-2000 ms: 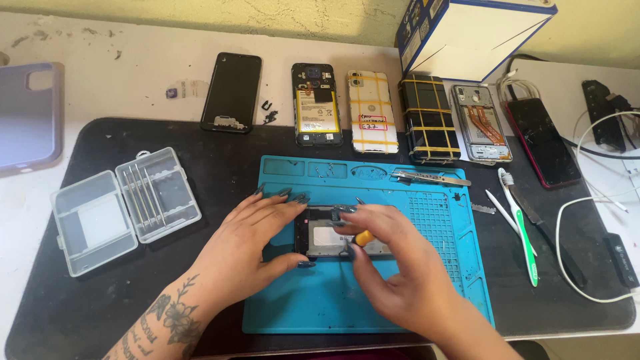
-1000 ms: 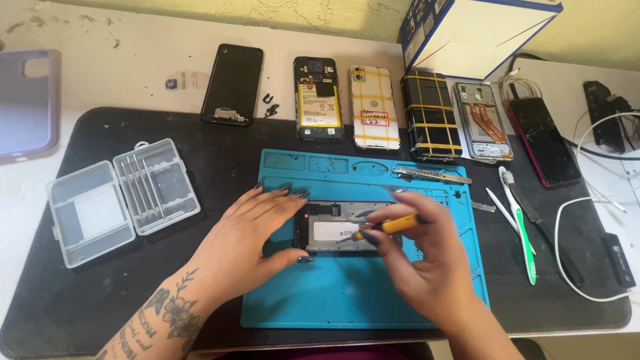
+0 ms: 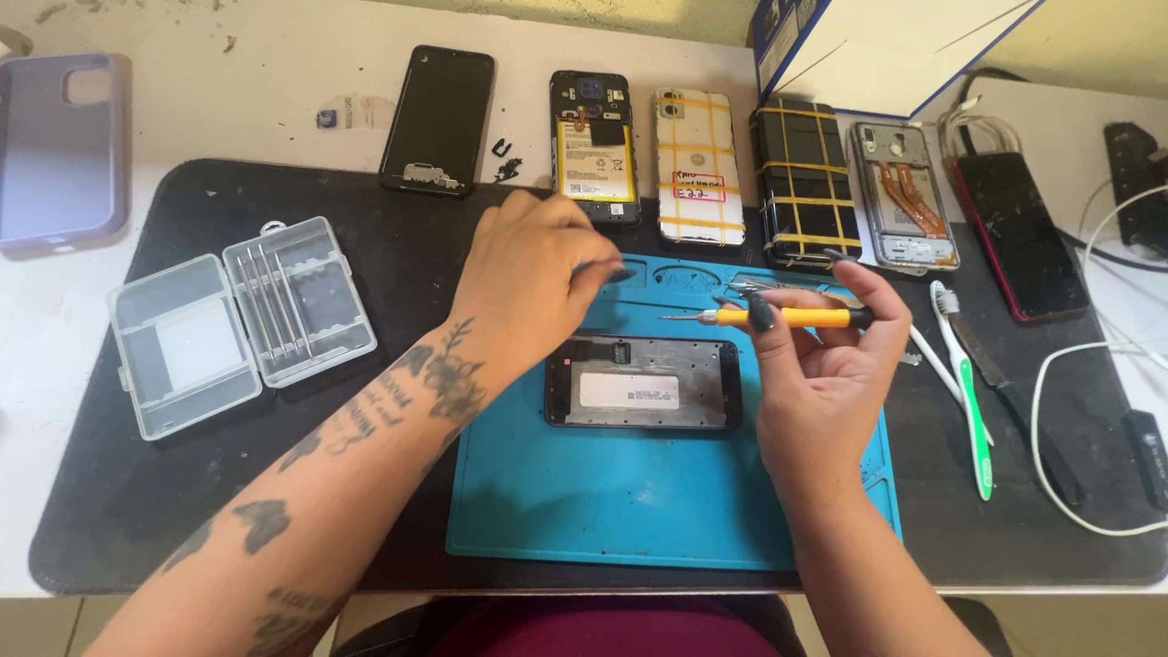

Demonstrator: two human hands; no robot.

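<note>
A phone screen assembly (image 3: 643, 383), its inner metal side up, lies on the blue silicone repair mat (image 3: 630, 502). My right hand (image 3: 821, 365), right of it, holds a yellow-handled precision screwdriver (image 3: 794, 318) level, its tip pointing left above the mat. My left hand (image 3: 538, 265) is over the mat's upper left, near the lower end of an opened phone with a bare battery (image 3: 593, 164). Its thumb and fingertips are bent together; whether something small is between them cannot be told.
Along the back lie a black phone (image 3: 440, 119), rubber-banded phones (image 3: 701, 164) (image 3: 808, 182) and a phone frame with orange flex cables (image 3: 903, 196). An open plastic case with driver bits (image 3: 301, 301) is at left. A toothbrush (image 3: 965, 392) and white cable (image 3: 1040, 438) lie right.
My left hand has left the screen assembly and moved up toward the opened phone. My right hand has lifted the screwdriver off the assembly and moved right.
</note>
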